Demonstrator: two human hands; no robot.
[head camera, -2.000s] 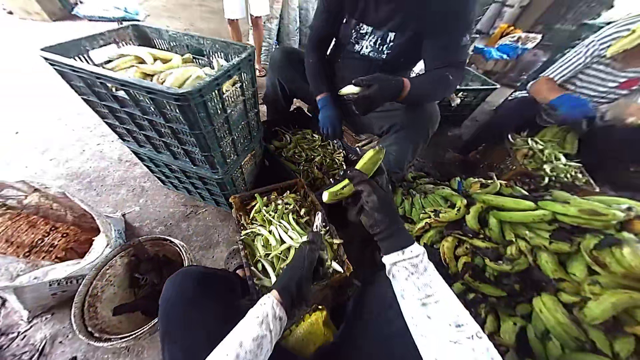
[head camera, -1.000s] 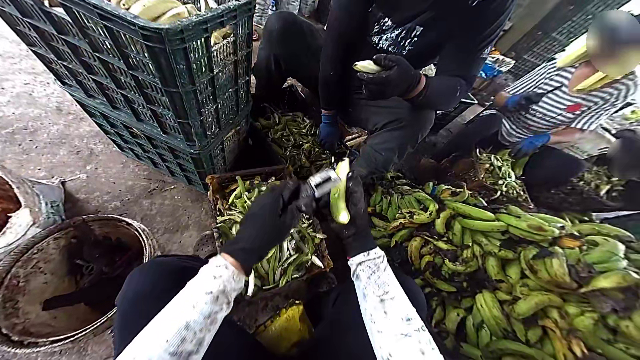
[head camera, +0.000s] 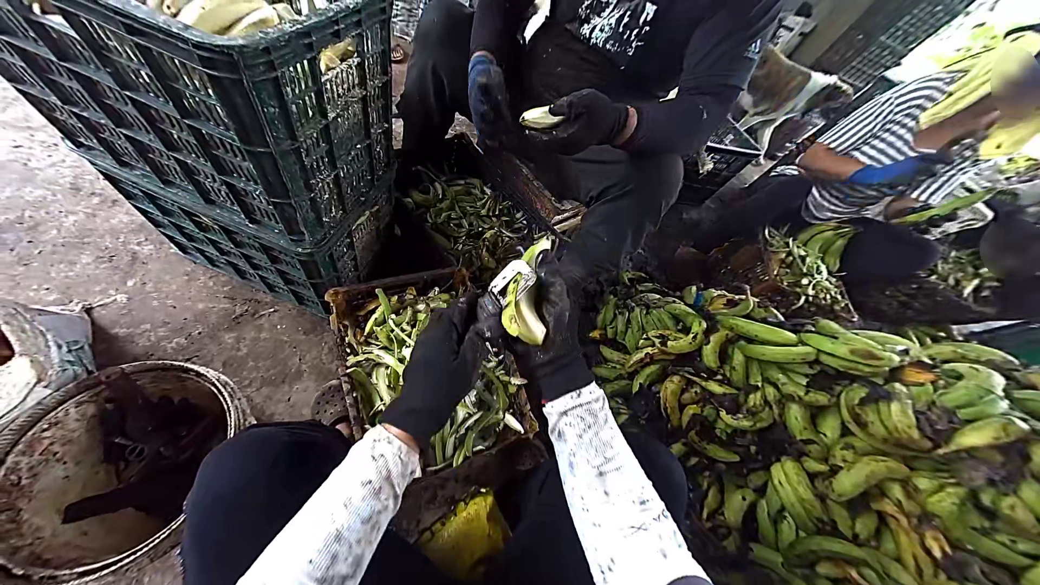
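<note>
My right hand (head camera: 556, 329), in a black glove, is closed around a partly peeled green plantain (head camera: 526, 313), whose pale flesh shows at the lower end. Gripped in my left hand (head camera: 445, 357), also black-gloved, is a peeler-like tool (head camera: 512, 280) with a light metallic part lying against the fruit; its handle is hidden by the fingers. Below both hands is a crate (head camera: 345, 325) holding green peel strips (head camera: 390, 357). A large heap of green plantains (head camera: 845, 455) lies to the right.
Stacked dark green plastic crates (head camera: 268, 154) with peeled plantains (head camera: 219, 15) stand at left, above a round tub (head camera: 219, 382). Opposite sits a co-worker (head camera: 585, 122) holding a plantain, near more peels (head camera: 471, 219). Another person in a striped shirt (head camera: 877, 138) sits at right.
My hands have come together at the plantain, which was whole-looking in my right hand two seconds ago. The co-worker's blue-gloved hand has risen from the peels. The view has shifted.
</note>
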